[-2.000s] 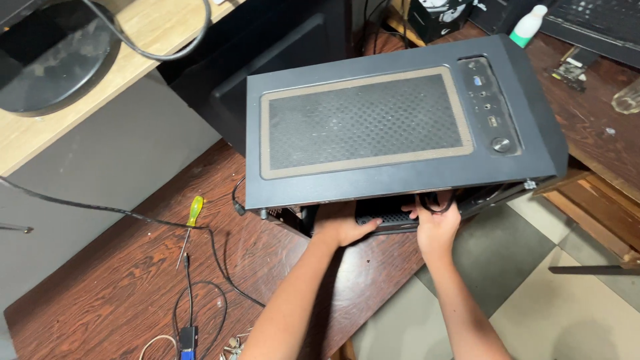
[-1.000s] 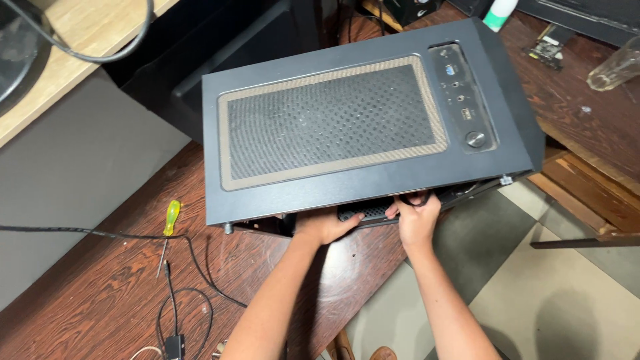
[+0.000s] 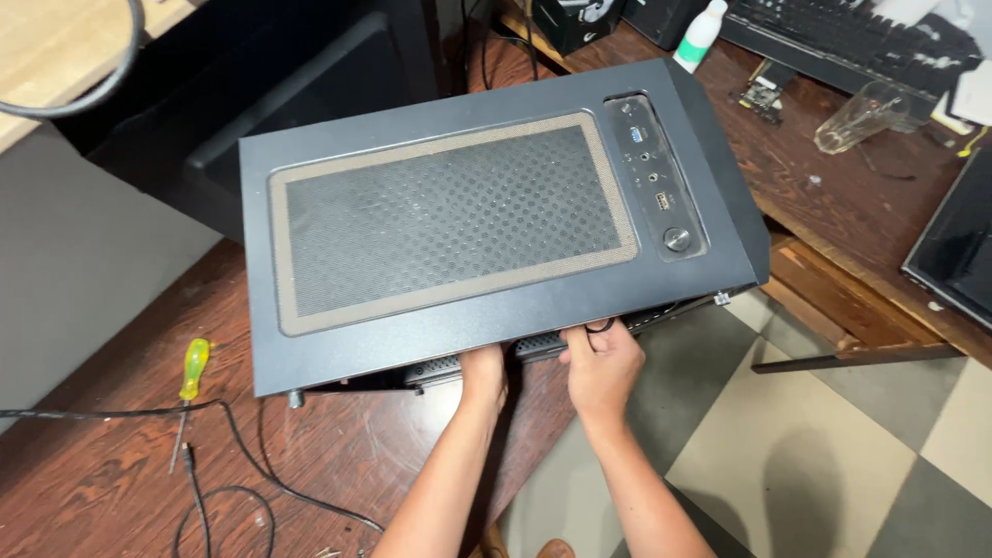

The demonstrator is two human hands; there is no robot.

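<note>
A dark computer case stands on the wooden table, with its mesh-covered top panel and front ports facing up at me. Its near side is open. My left hand reaches in under the near top edge; its fingers are hidden by the case, so what it touches cannot be seen. Farther right, my right hand is at the same edge, fingers curled on a thin black cable. A perforated metal part of the case shows between the hands.
A yellow-handled screwdriver and black cables lie on the table at left. Behind the case stands a dark panel. A white bottle, a small circuit board, a clear glass and an open drawer are at right.
My left hand has gone deeper under the case's edge, so its fingers no longer show. My right hand remains at the edge, its fingers curled. The view has shifted somewhat.
</note>
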